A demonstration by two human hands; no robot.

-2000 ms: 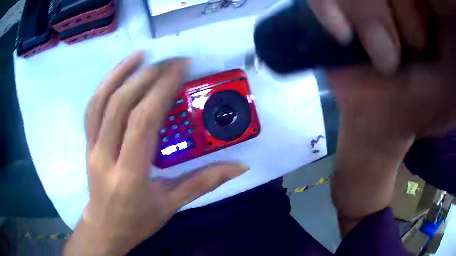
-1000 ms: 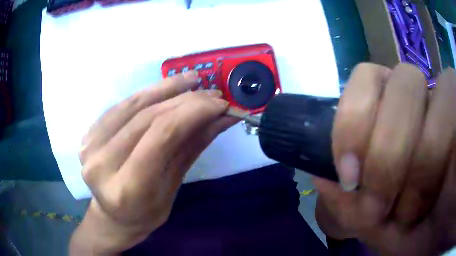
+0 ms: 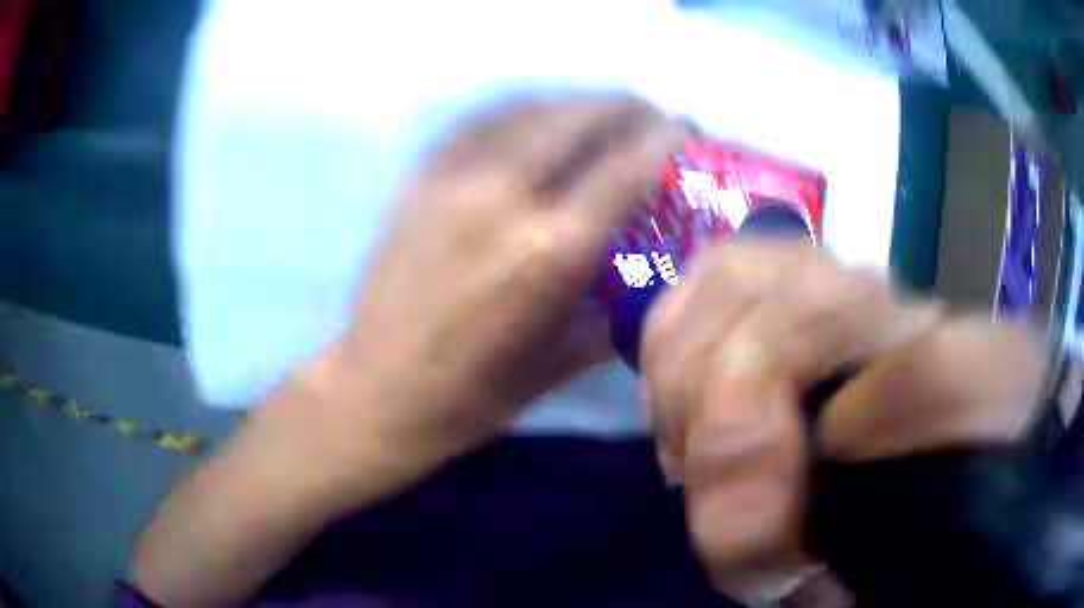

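Note:
A red radio (image 3: 761,176) lies on the white sheet (image 3: 285,190), front up, with its display lit blue-white and part of its black speaker showing. The image is blurred. My left hand (image 3: 511,249) grips the radio's left side and covers part of it. My right hand (image 3: 796,368) is closed around a black electric screwdriver (image 3: 927,523). Its dark nose shows by the radio's near edge, between my hands. The bit and any screw are hidden.
A brown cardboard box (image 3: 969,214) with purple cells (image 3: 1020,238) stands at the right on the green surface (image 3: 107,226). Blurred red items (image 3: 24,59) are at the upper left. Yellow-black tape (image 3: 95,418) marks the grey floor at lower left.
The view has shifted, so the radio appears further right and tilted. My left hand has moved over the radio's left side; the screwdriver now points leftward from the lower right. The display shows again.

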